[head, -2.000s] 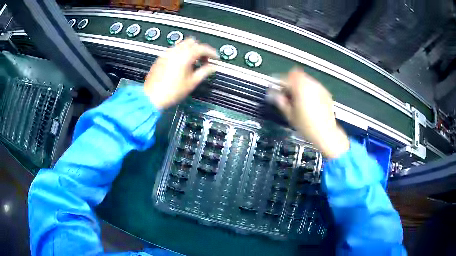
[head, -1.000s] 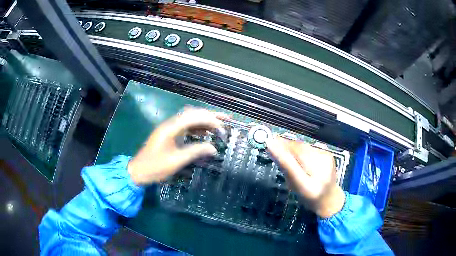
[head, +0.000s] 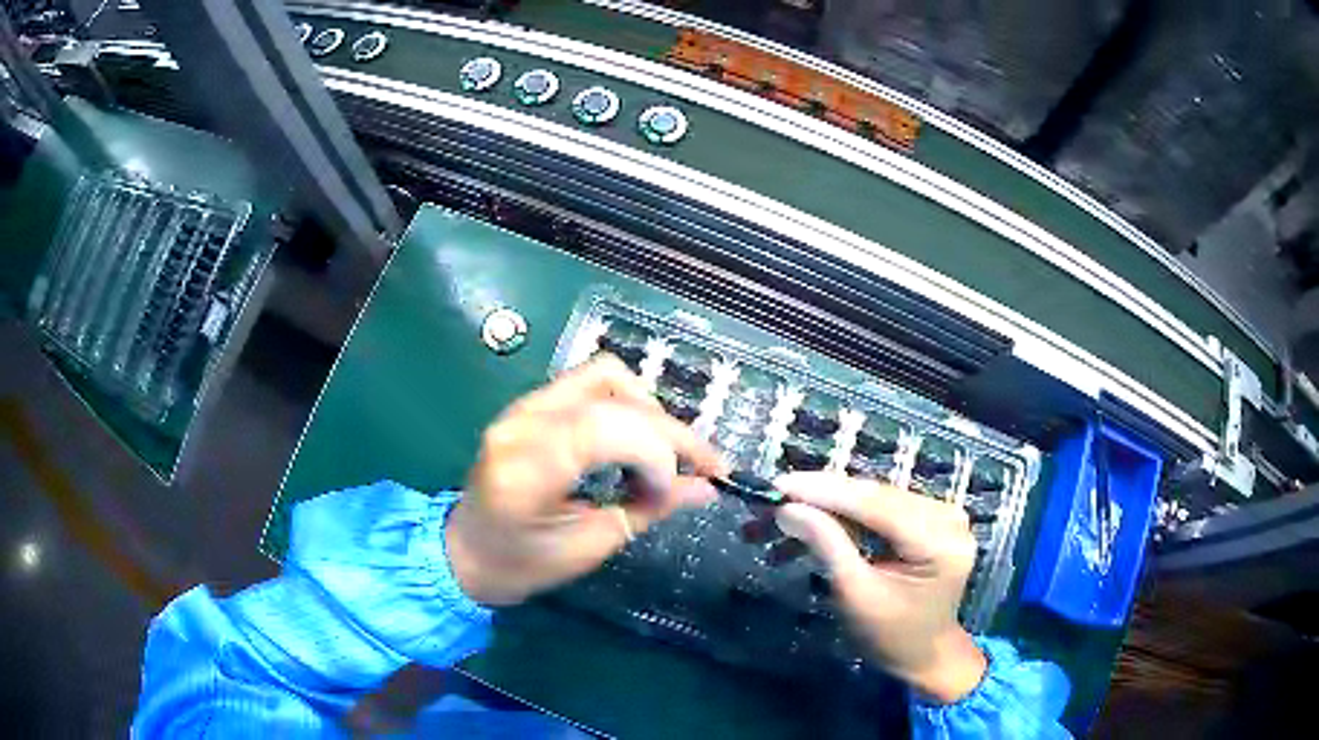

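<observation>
My left hand (head: 579,477) and my right hand (head: 882,557) meet over the clear blister tray (head: 658,614). Both pinch a round unit (head: 749,487) between their fingertips. The unit is seen edge-on as a dark, thin shape. Rows of dark units (head: 683,379) sit in the tray pockets. Another disc with a pale rim (head: 504,330) lies flat on the green bench to the left of the tray. The hands hide the middle of the tray.
Several pale-rimmed discs (head: 595,104) lie in a line on the green conveyor belt (head: 868,203). An orange-brown strip (head: 796,90) lies beyond. A blue bin (head: 1096,528) stands right of the tray. A grey post (head: 297,116) and second blister tray (head: 138,282) are at left.
The hands have come together on an edge-on unit. A disc now lies on the bench at left. The belt discs and orange-brown strip have shifted right in the picture, and the view has shifted too.
</observation>
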